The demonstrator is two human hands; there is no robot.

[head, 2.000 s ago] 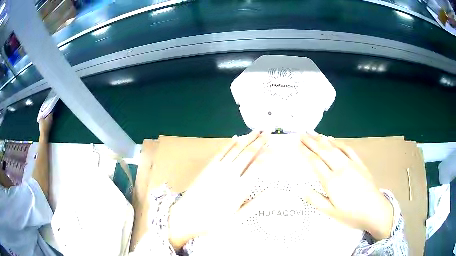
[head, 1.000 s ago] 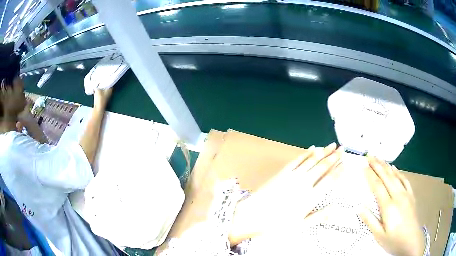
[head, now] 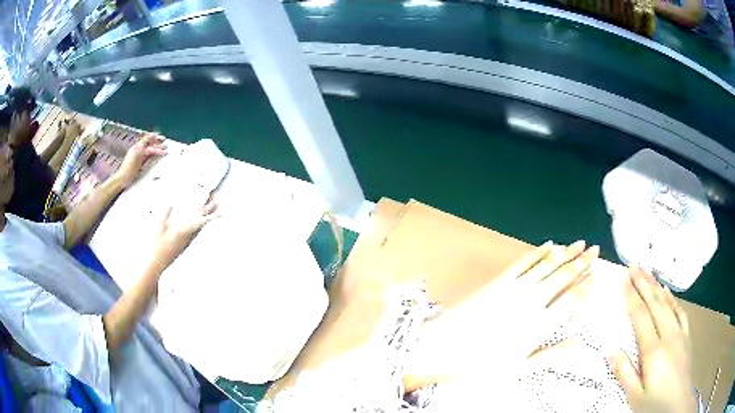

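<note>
A white housing (head: 574,385) with a dotted sunburst and printed logo lies on brown cardboard (head: 451,242) at the lower right. Its outline is partly lost in glare. My left hand (head: 504,310) lies flat over its upper left part, fingers extended. My right hand (head: 662,351) lies on its right part, thumb spread inward and fingers toward the top edge. Neither hand visibly grips it. A second white hexagonal housing (head: 661,222) lies beyond my fingertips on the green belt.
A grey post (head: 298,105) rises left of the cardboard from the edge of the green belt (head: 451,161). White housings (head: 242,298) lie at the left beside a seated person (head: 60,306), whose hands are on another housing (head: 181,173). A thin pale stick (head: 712,387) lies on the cardboard.
The view has turned left, shifting my hands and both housings rightward in the picture. The neighbour's housing has come from the belt onto their work surface. My hands remain on the housing.
</note>
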